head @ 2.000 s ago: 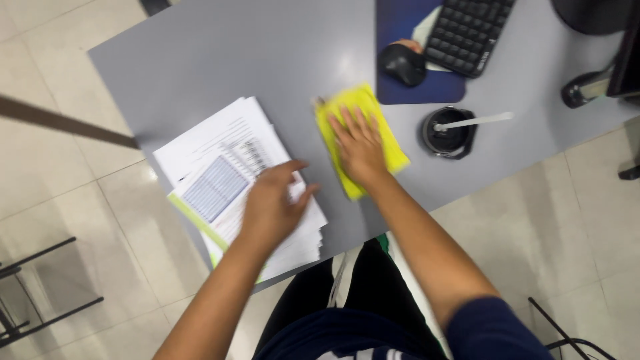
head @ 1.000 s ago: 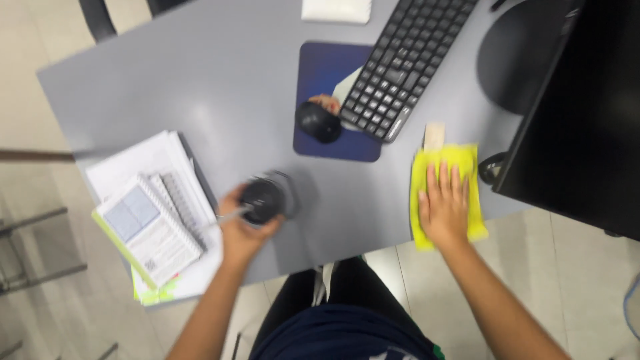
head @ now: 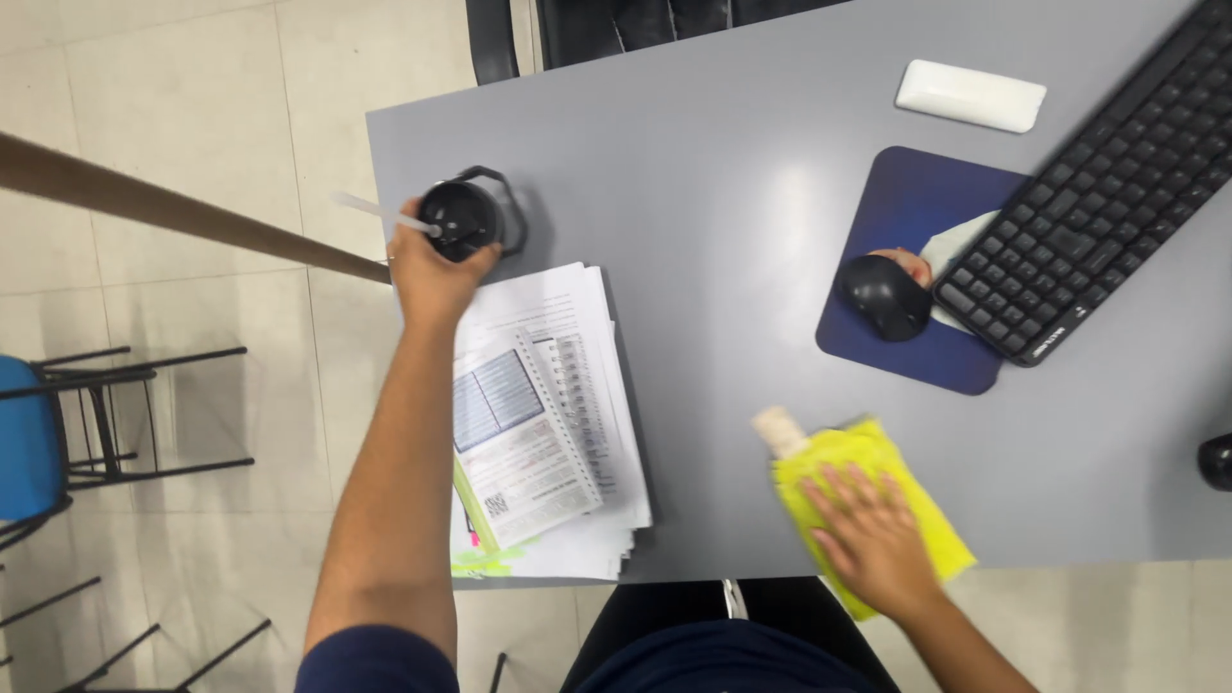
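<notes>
My left hand (head: 438,274) grips a black tumbler (head: 464,217) with a handle and a clear straw, at the desk's left end, just above a stack of papers. My right hand (head: 871,534) lies flat with spread fingers on a yellow cloth (head: 837,462) near the desk's front edge. A small beige piece (head: 780,431) sticks out from the cloth's upper left corner; what it is cannot be told. Spiral-bound booklets (head: 529,433) rest on the loose papers (head: 616,481), beneath my left forearm's right side.
A black mouse (head: 885,296) sits on a blue mouse pad (head: 895,192), beside a black keyboard (head: 1097,192). A white oblong case (head: 970,96) lies above them on the grey desk (head: 693,212). Chairs stand beyond the desk, one with a blue seat (head: 27,438).
My left hand has carried the tumbler from the middle of the desk to its left end, above the papers. My right hand and the cloth have moved left, away from the monitor. The view has shifted.
</notes>
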